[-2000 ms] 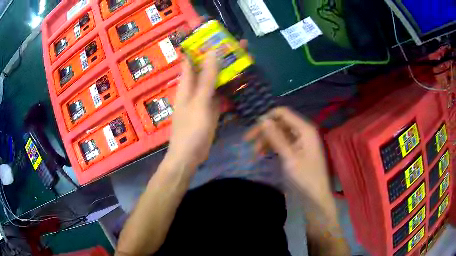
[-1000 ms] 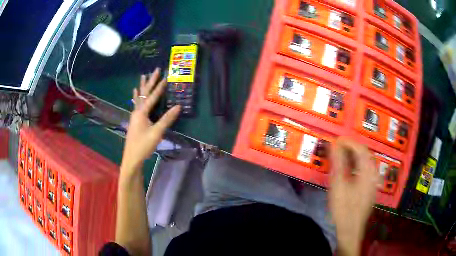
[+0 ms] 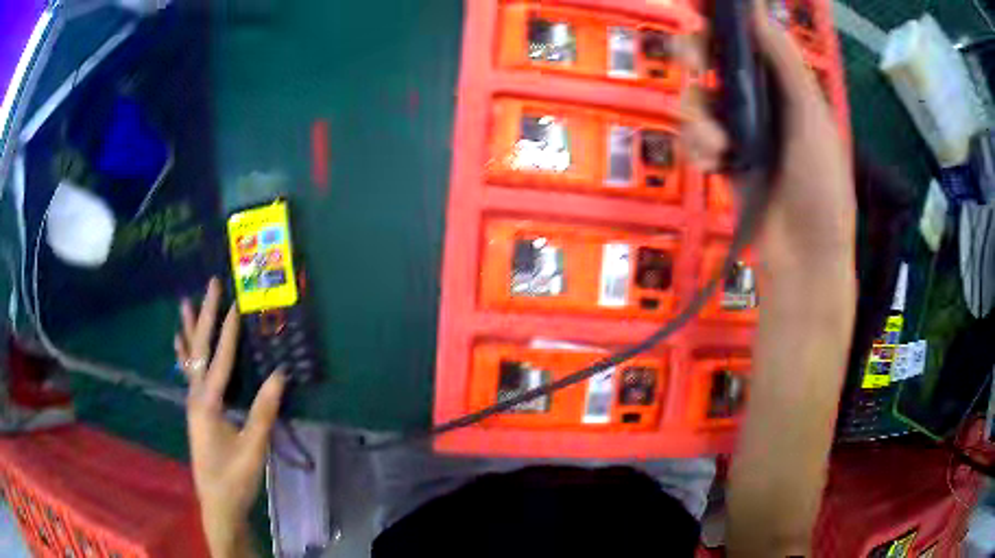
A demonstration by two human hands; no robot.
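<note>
A keypad phone (image 3: 267, 283) with yellow screen film lies face up on the green bench mat. My left hand (image 3: 224, 420) is beside its lower end, fingers spread, thumb near the bottom edge; contact is unclear. My right hand (image 3: 780, 131) grips a black barcode scanner (image 3: 745, 82) above the foam tray (image 3: 458, 278); the scanner's upper part is cut off by the top edge. Its cable runs down-left across the tray. Orange phone backs (image 3: 573, 267) lie in the pockets. My right hand and forearm hide part of the tray's right column.
Left are a white mouse (image 3: 80, 225) and a dark mouse mat (image 3: 142, 142). Red tray stacks (image 3: 93, 490) stand at lower left and lower right. Right of the tray are another yellow-screen phone (image 3: 882, 354) and a white block-like object (image 3: 927, 82).
My right hand, empty over the tray's lower part before, now holds the scanner that lay between phone and tray. My left hand stays by the phone. The view has shifted.
</note>
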